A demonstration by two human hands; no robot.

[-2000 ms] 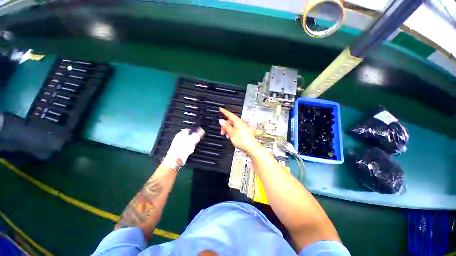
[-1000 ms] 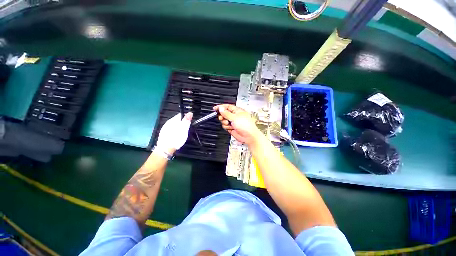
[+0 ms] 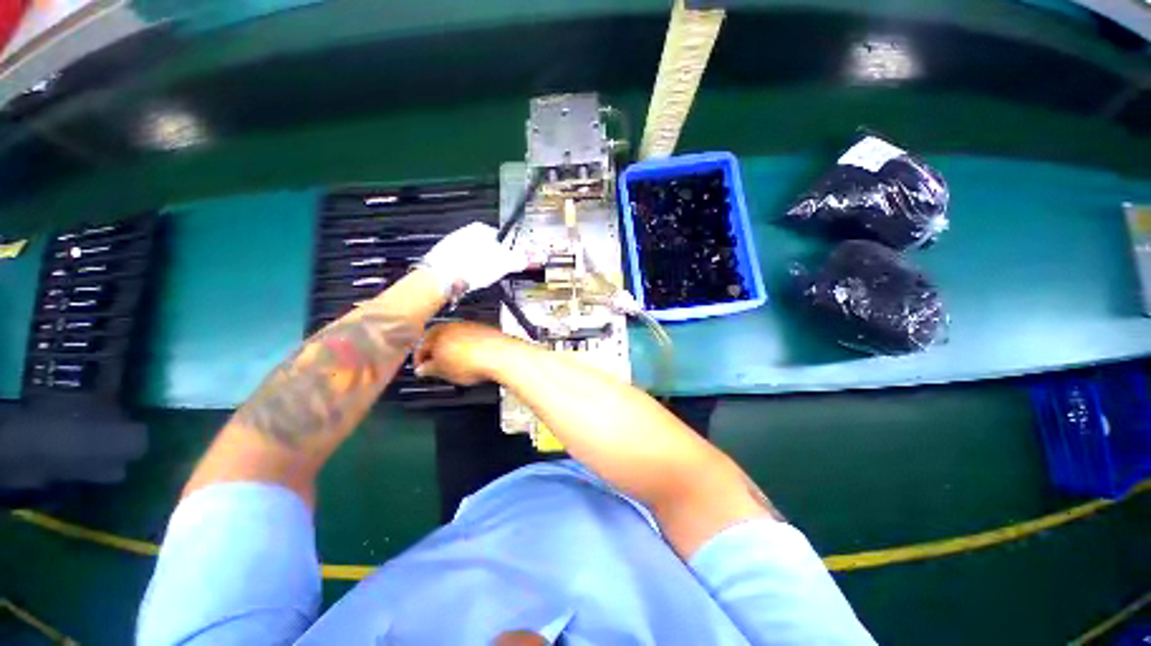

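My left hand, in a white glove, is at the left side of the metal fixture, its fingers closed around a long black part that runs along the fixture's left half. The part's ends show above and below the glove. My right hand, bare, is over the lower part of the black slotted tray, its fingers bent down. What is in its fingers, if anything, cannot be made out. Slim black parts with silver sections lie in the tray slots. My forearms hide some of the tray.
A blue bin of small black parts stands right of the fixture. Two dark plastic bags lie farther right. A thin hose loops from the fixture. Another slotted tray is at far left. A pale post rises behind.
The view has shifted right. My left hand has moved from the tray to the fixture with a black part. My right hand has let go of the slim part and moved down over the tray.
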